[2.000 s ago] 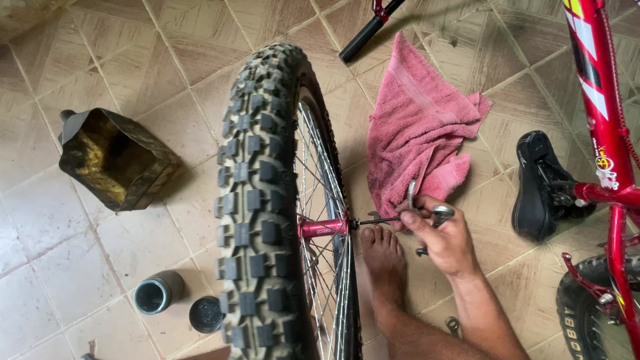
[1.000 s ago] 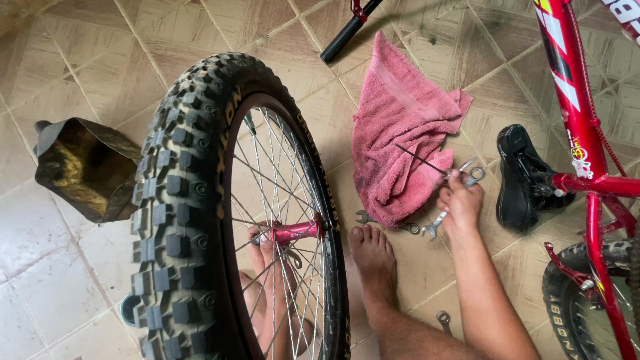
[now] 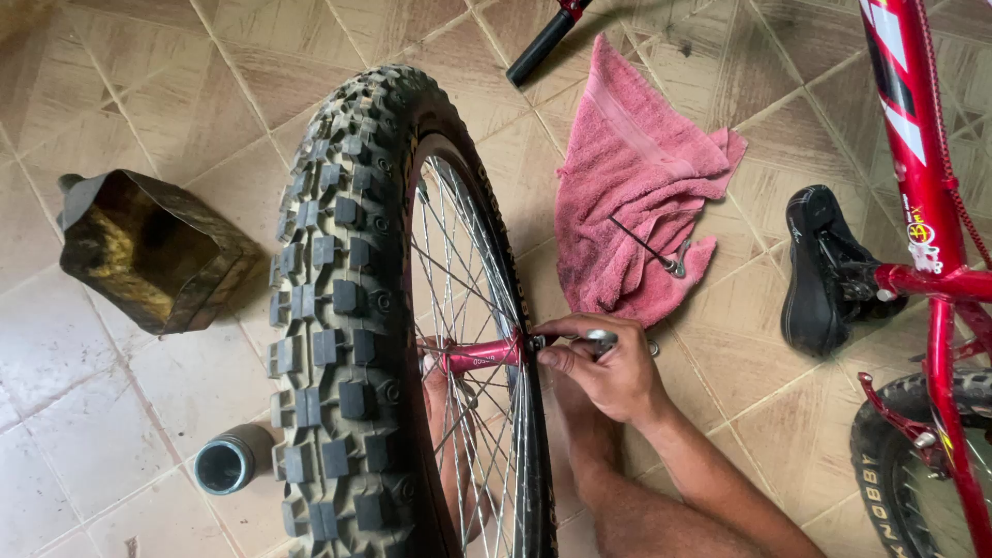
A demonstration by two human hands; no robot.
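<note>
A bicycle wheel with a knobby tire (image 3: 341, 325) stands upright, its red hub (image 3: 482, 355) visible through the spokes. My right hand (image 3: 608, 364) has its thumb and forefinger at the hub's right end, on the axle nut (image 3: 536, 341), and a wrench (image 3: 601, 338) is held in the same hand. Behind the spokes, my left hand (image 3: 438, 380) is at the hub's left end, partly hidden by tire and spokes; whether it grips a tool cannot be told. A quick-release skewer (image 3: 645, 246) lies on the pink towel (image 3: 620, 170).
A cut-open dirty container (image 3: 209, 287) and a dark cup (image 3: 225, 463) sit on the tiled floor at left. The red bicycle frame (image 3: 922, 194), with its black saddle (image 3: 806, 271) and another tire (image 3: 868, 465), is at right. A black handlebar grip (image 3: 540, 48) is at top.
The skewer, held in my right hand earlier, now lies on the towel. My right hand has moved left to the hub's right end. My left hand remains at the hub's left end since one second ago.
</note>
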